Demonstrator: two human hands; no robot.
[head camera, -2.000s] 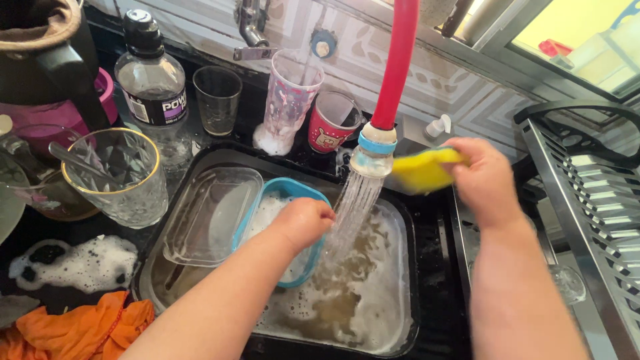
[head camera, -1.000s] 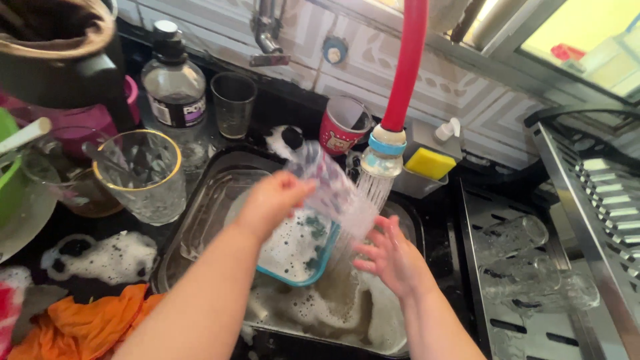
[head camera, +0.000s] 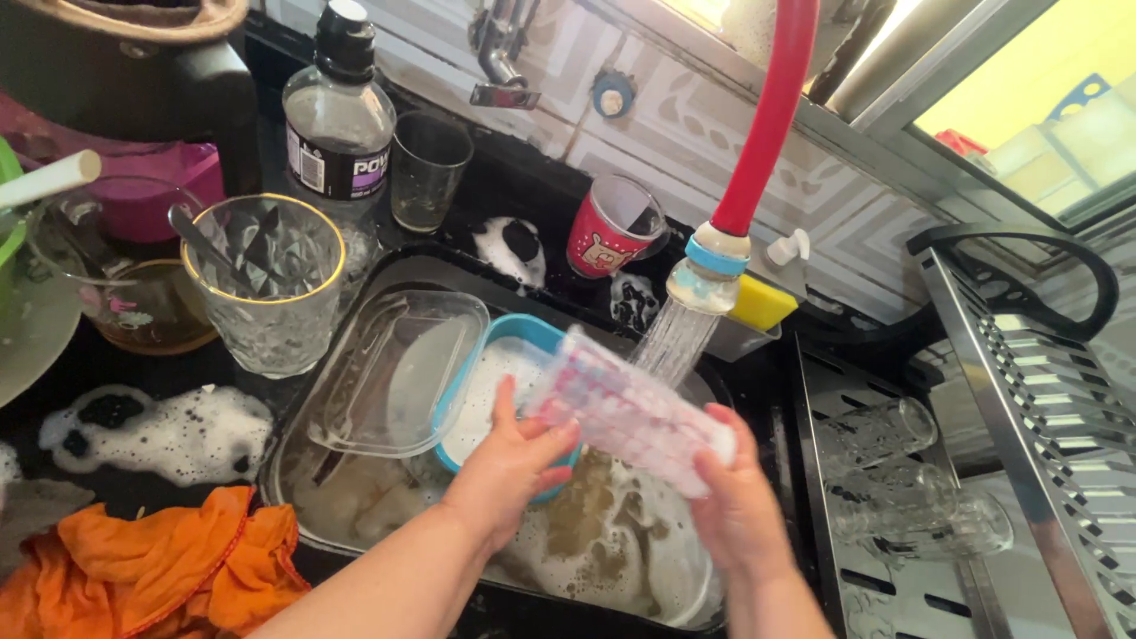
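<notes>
A patterned pink and white plastic cup (head camera: 632, 412) lies sideways between my hands, beside the stream from the faucet head (head camera: 704, 275) on a red hose. My right hand (head camera: 733, 484) grips one end of the cup. My left hand (head camera: 517, 461) is at the other end, its fingers spread, the thumb at the cup's side; whether it bears on the cup is unclear. Below, a blue-rimmed container (head camera: 450, 390) of suds and a clear plastic container (head camera: 382, 373) sit in the sink basin (head camera: 293, 497), which holds murky, foamy water.
Left of the basin stand a gold-rimmed glass (head camera: 266, 293) with a spoon, a bottle (head camera: 340, 115) and an orange cloth (head camera: 160, 559). Behind are a dark glass (head camera: 430, 173) and a red cup (head camera: 612, 226). A yellow sponge (head camera: 761, 302) sits in a holder. Wet glasses (head camera: 923, 524) lie under the metal rack (head camera: 1003, 390) at right.
The sponge has gone from my right hand to the holder. The patterned cup, first standing behind the basin, was lifted and is now held lower, in my right hand.
</notes>
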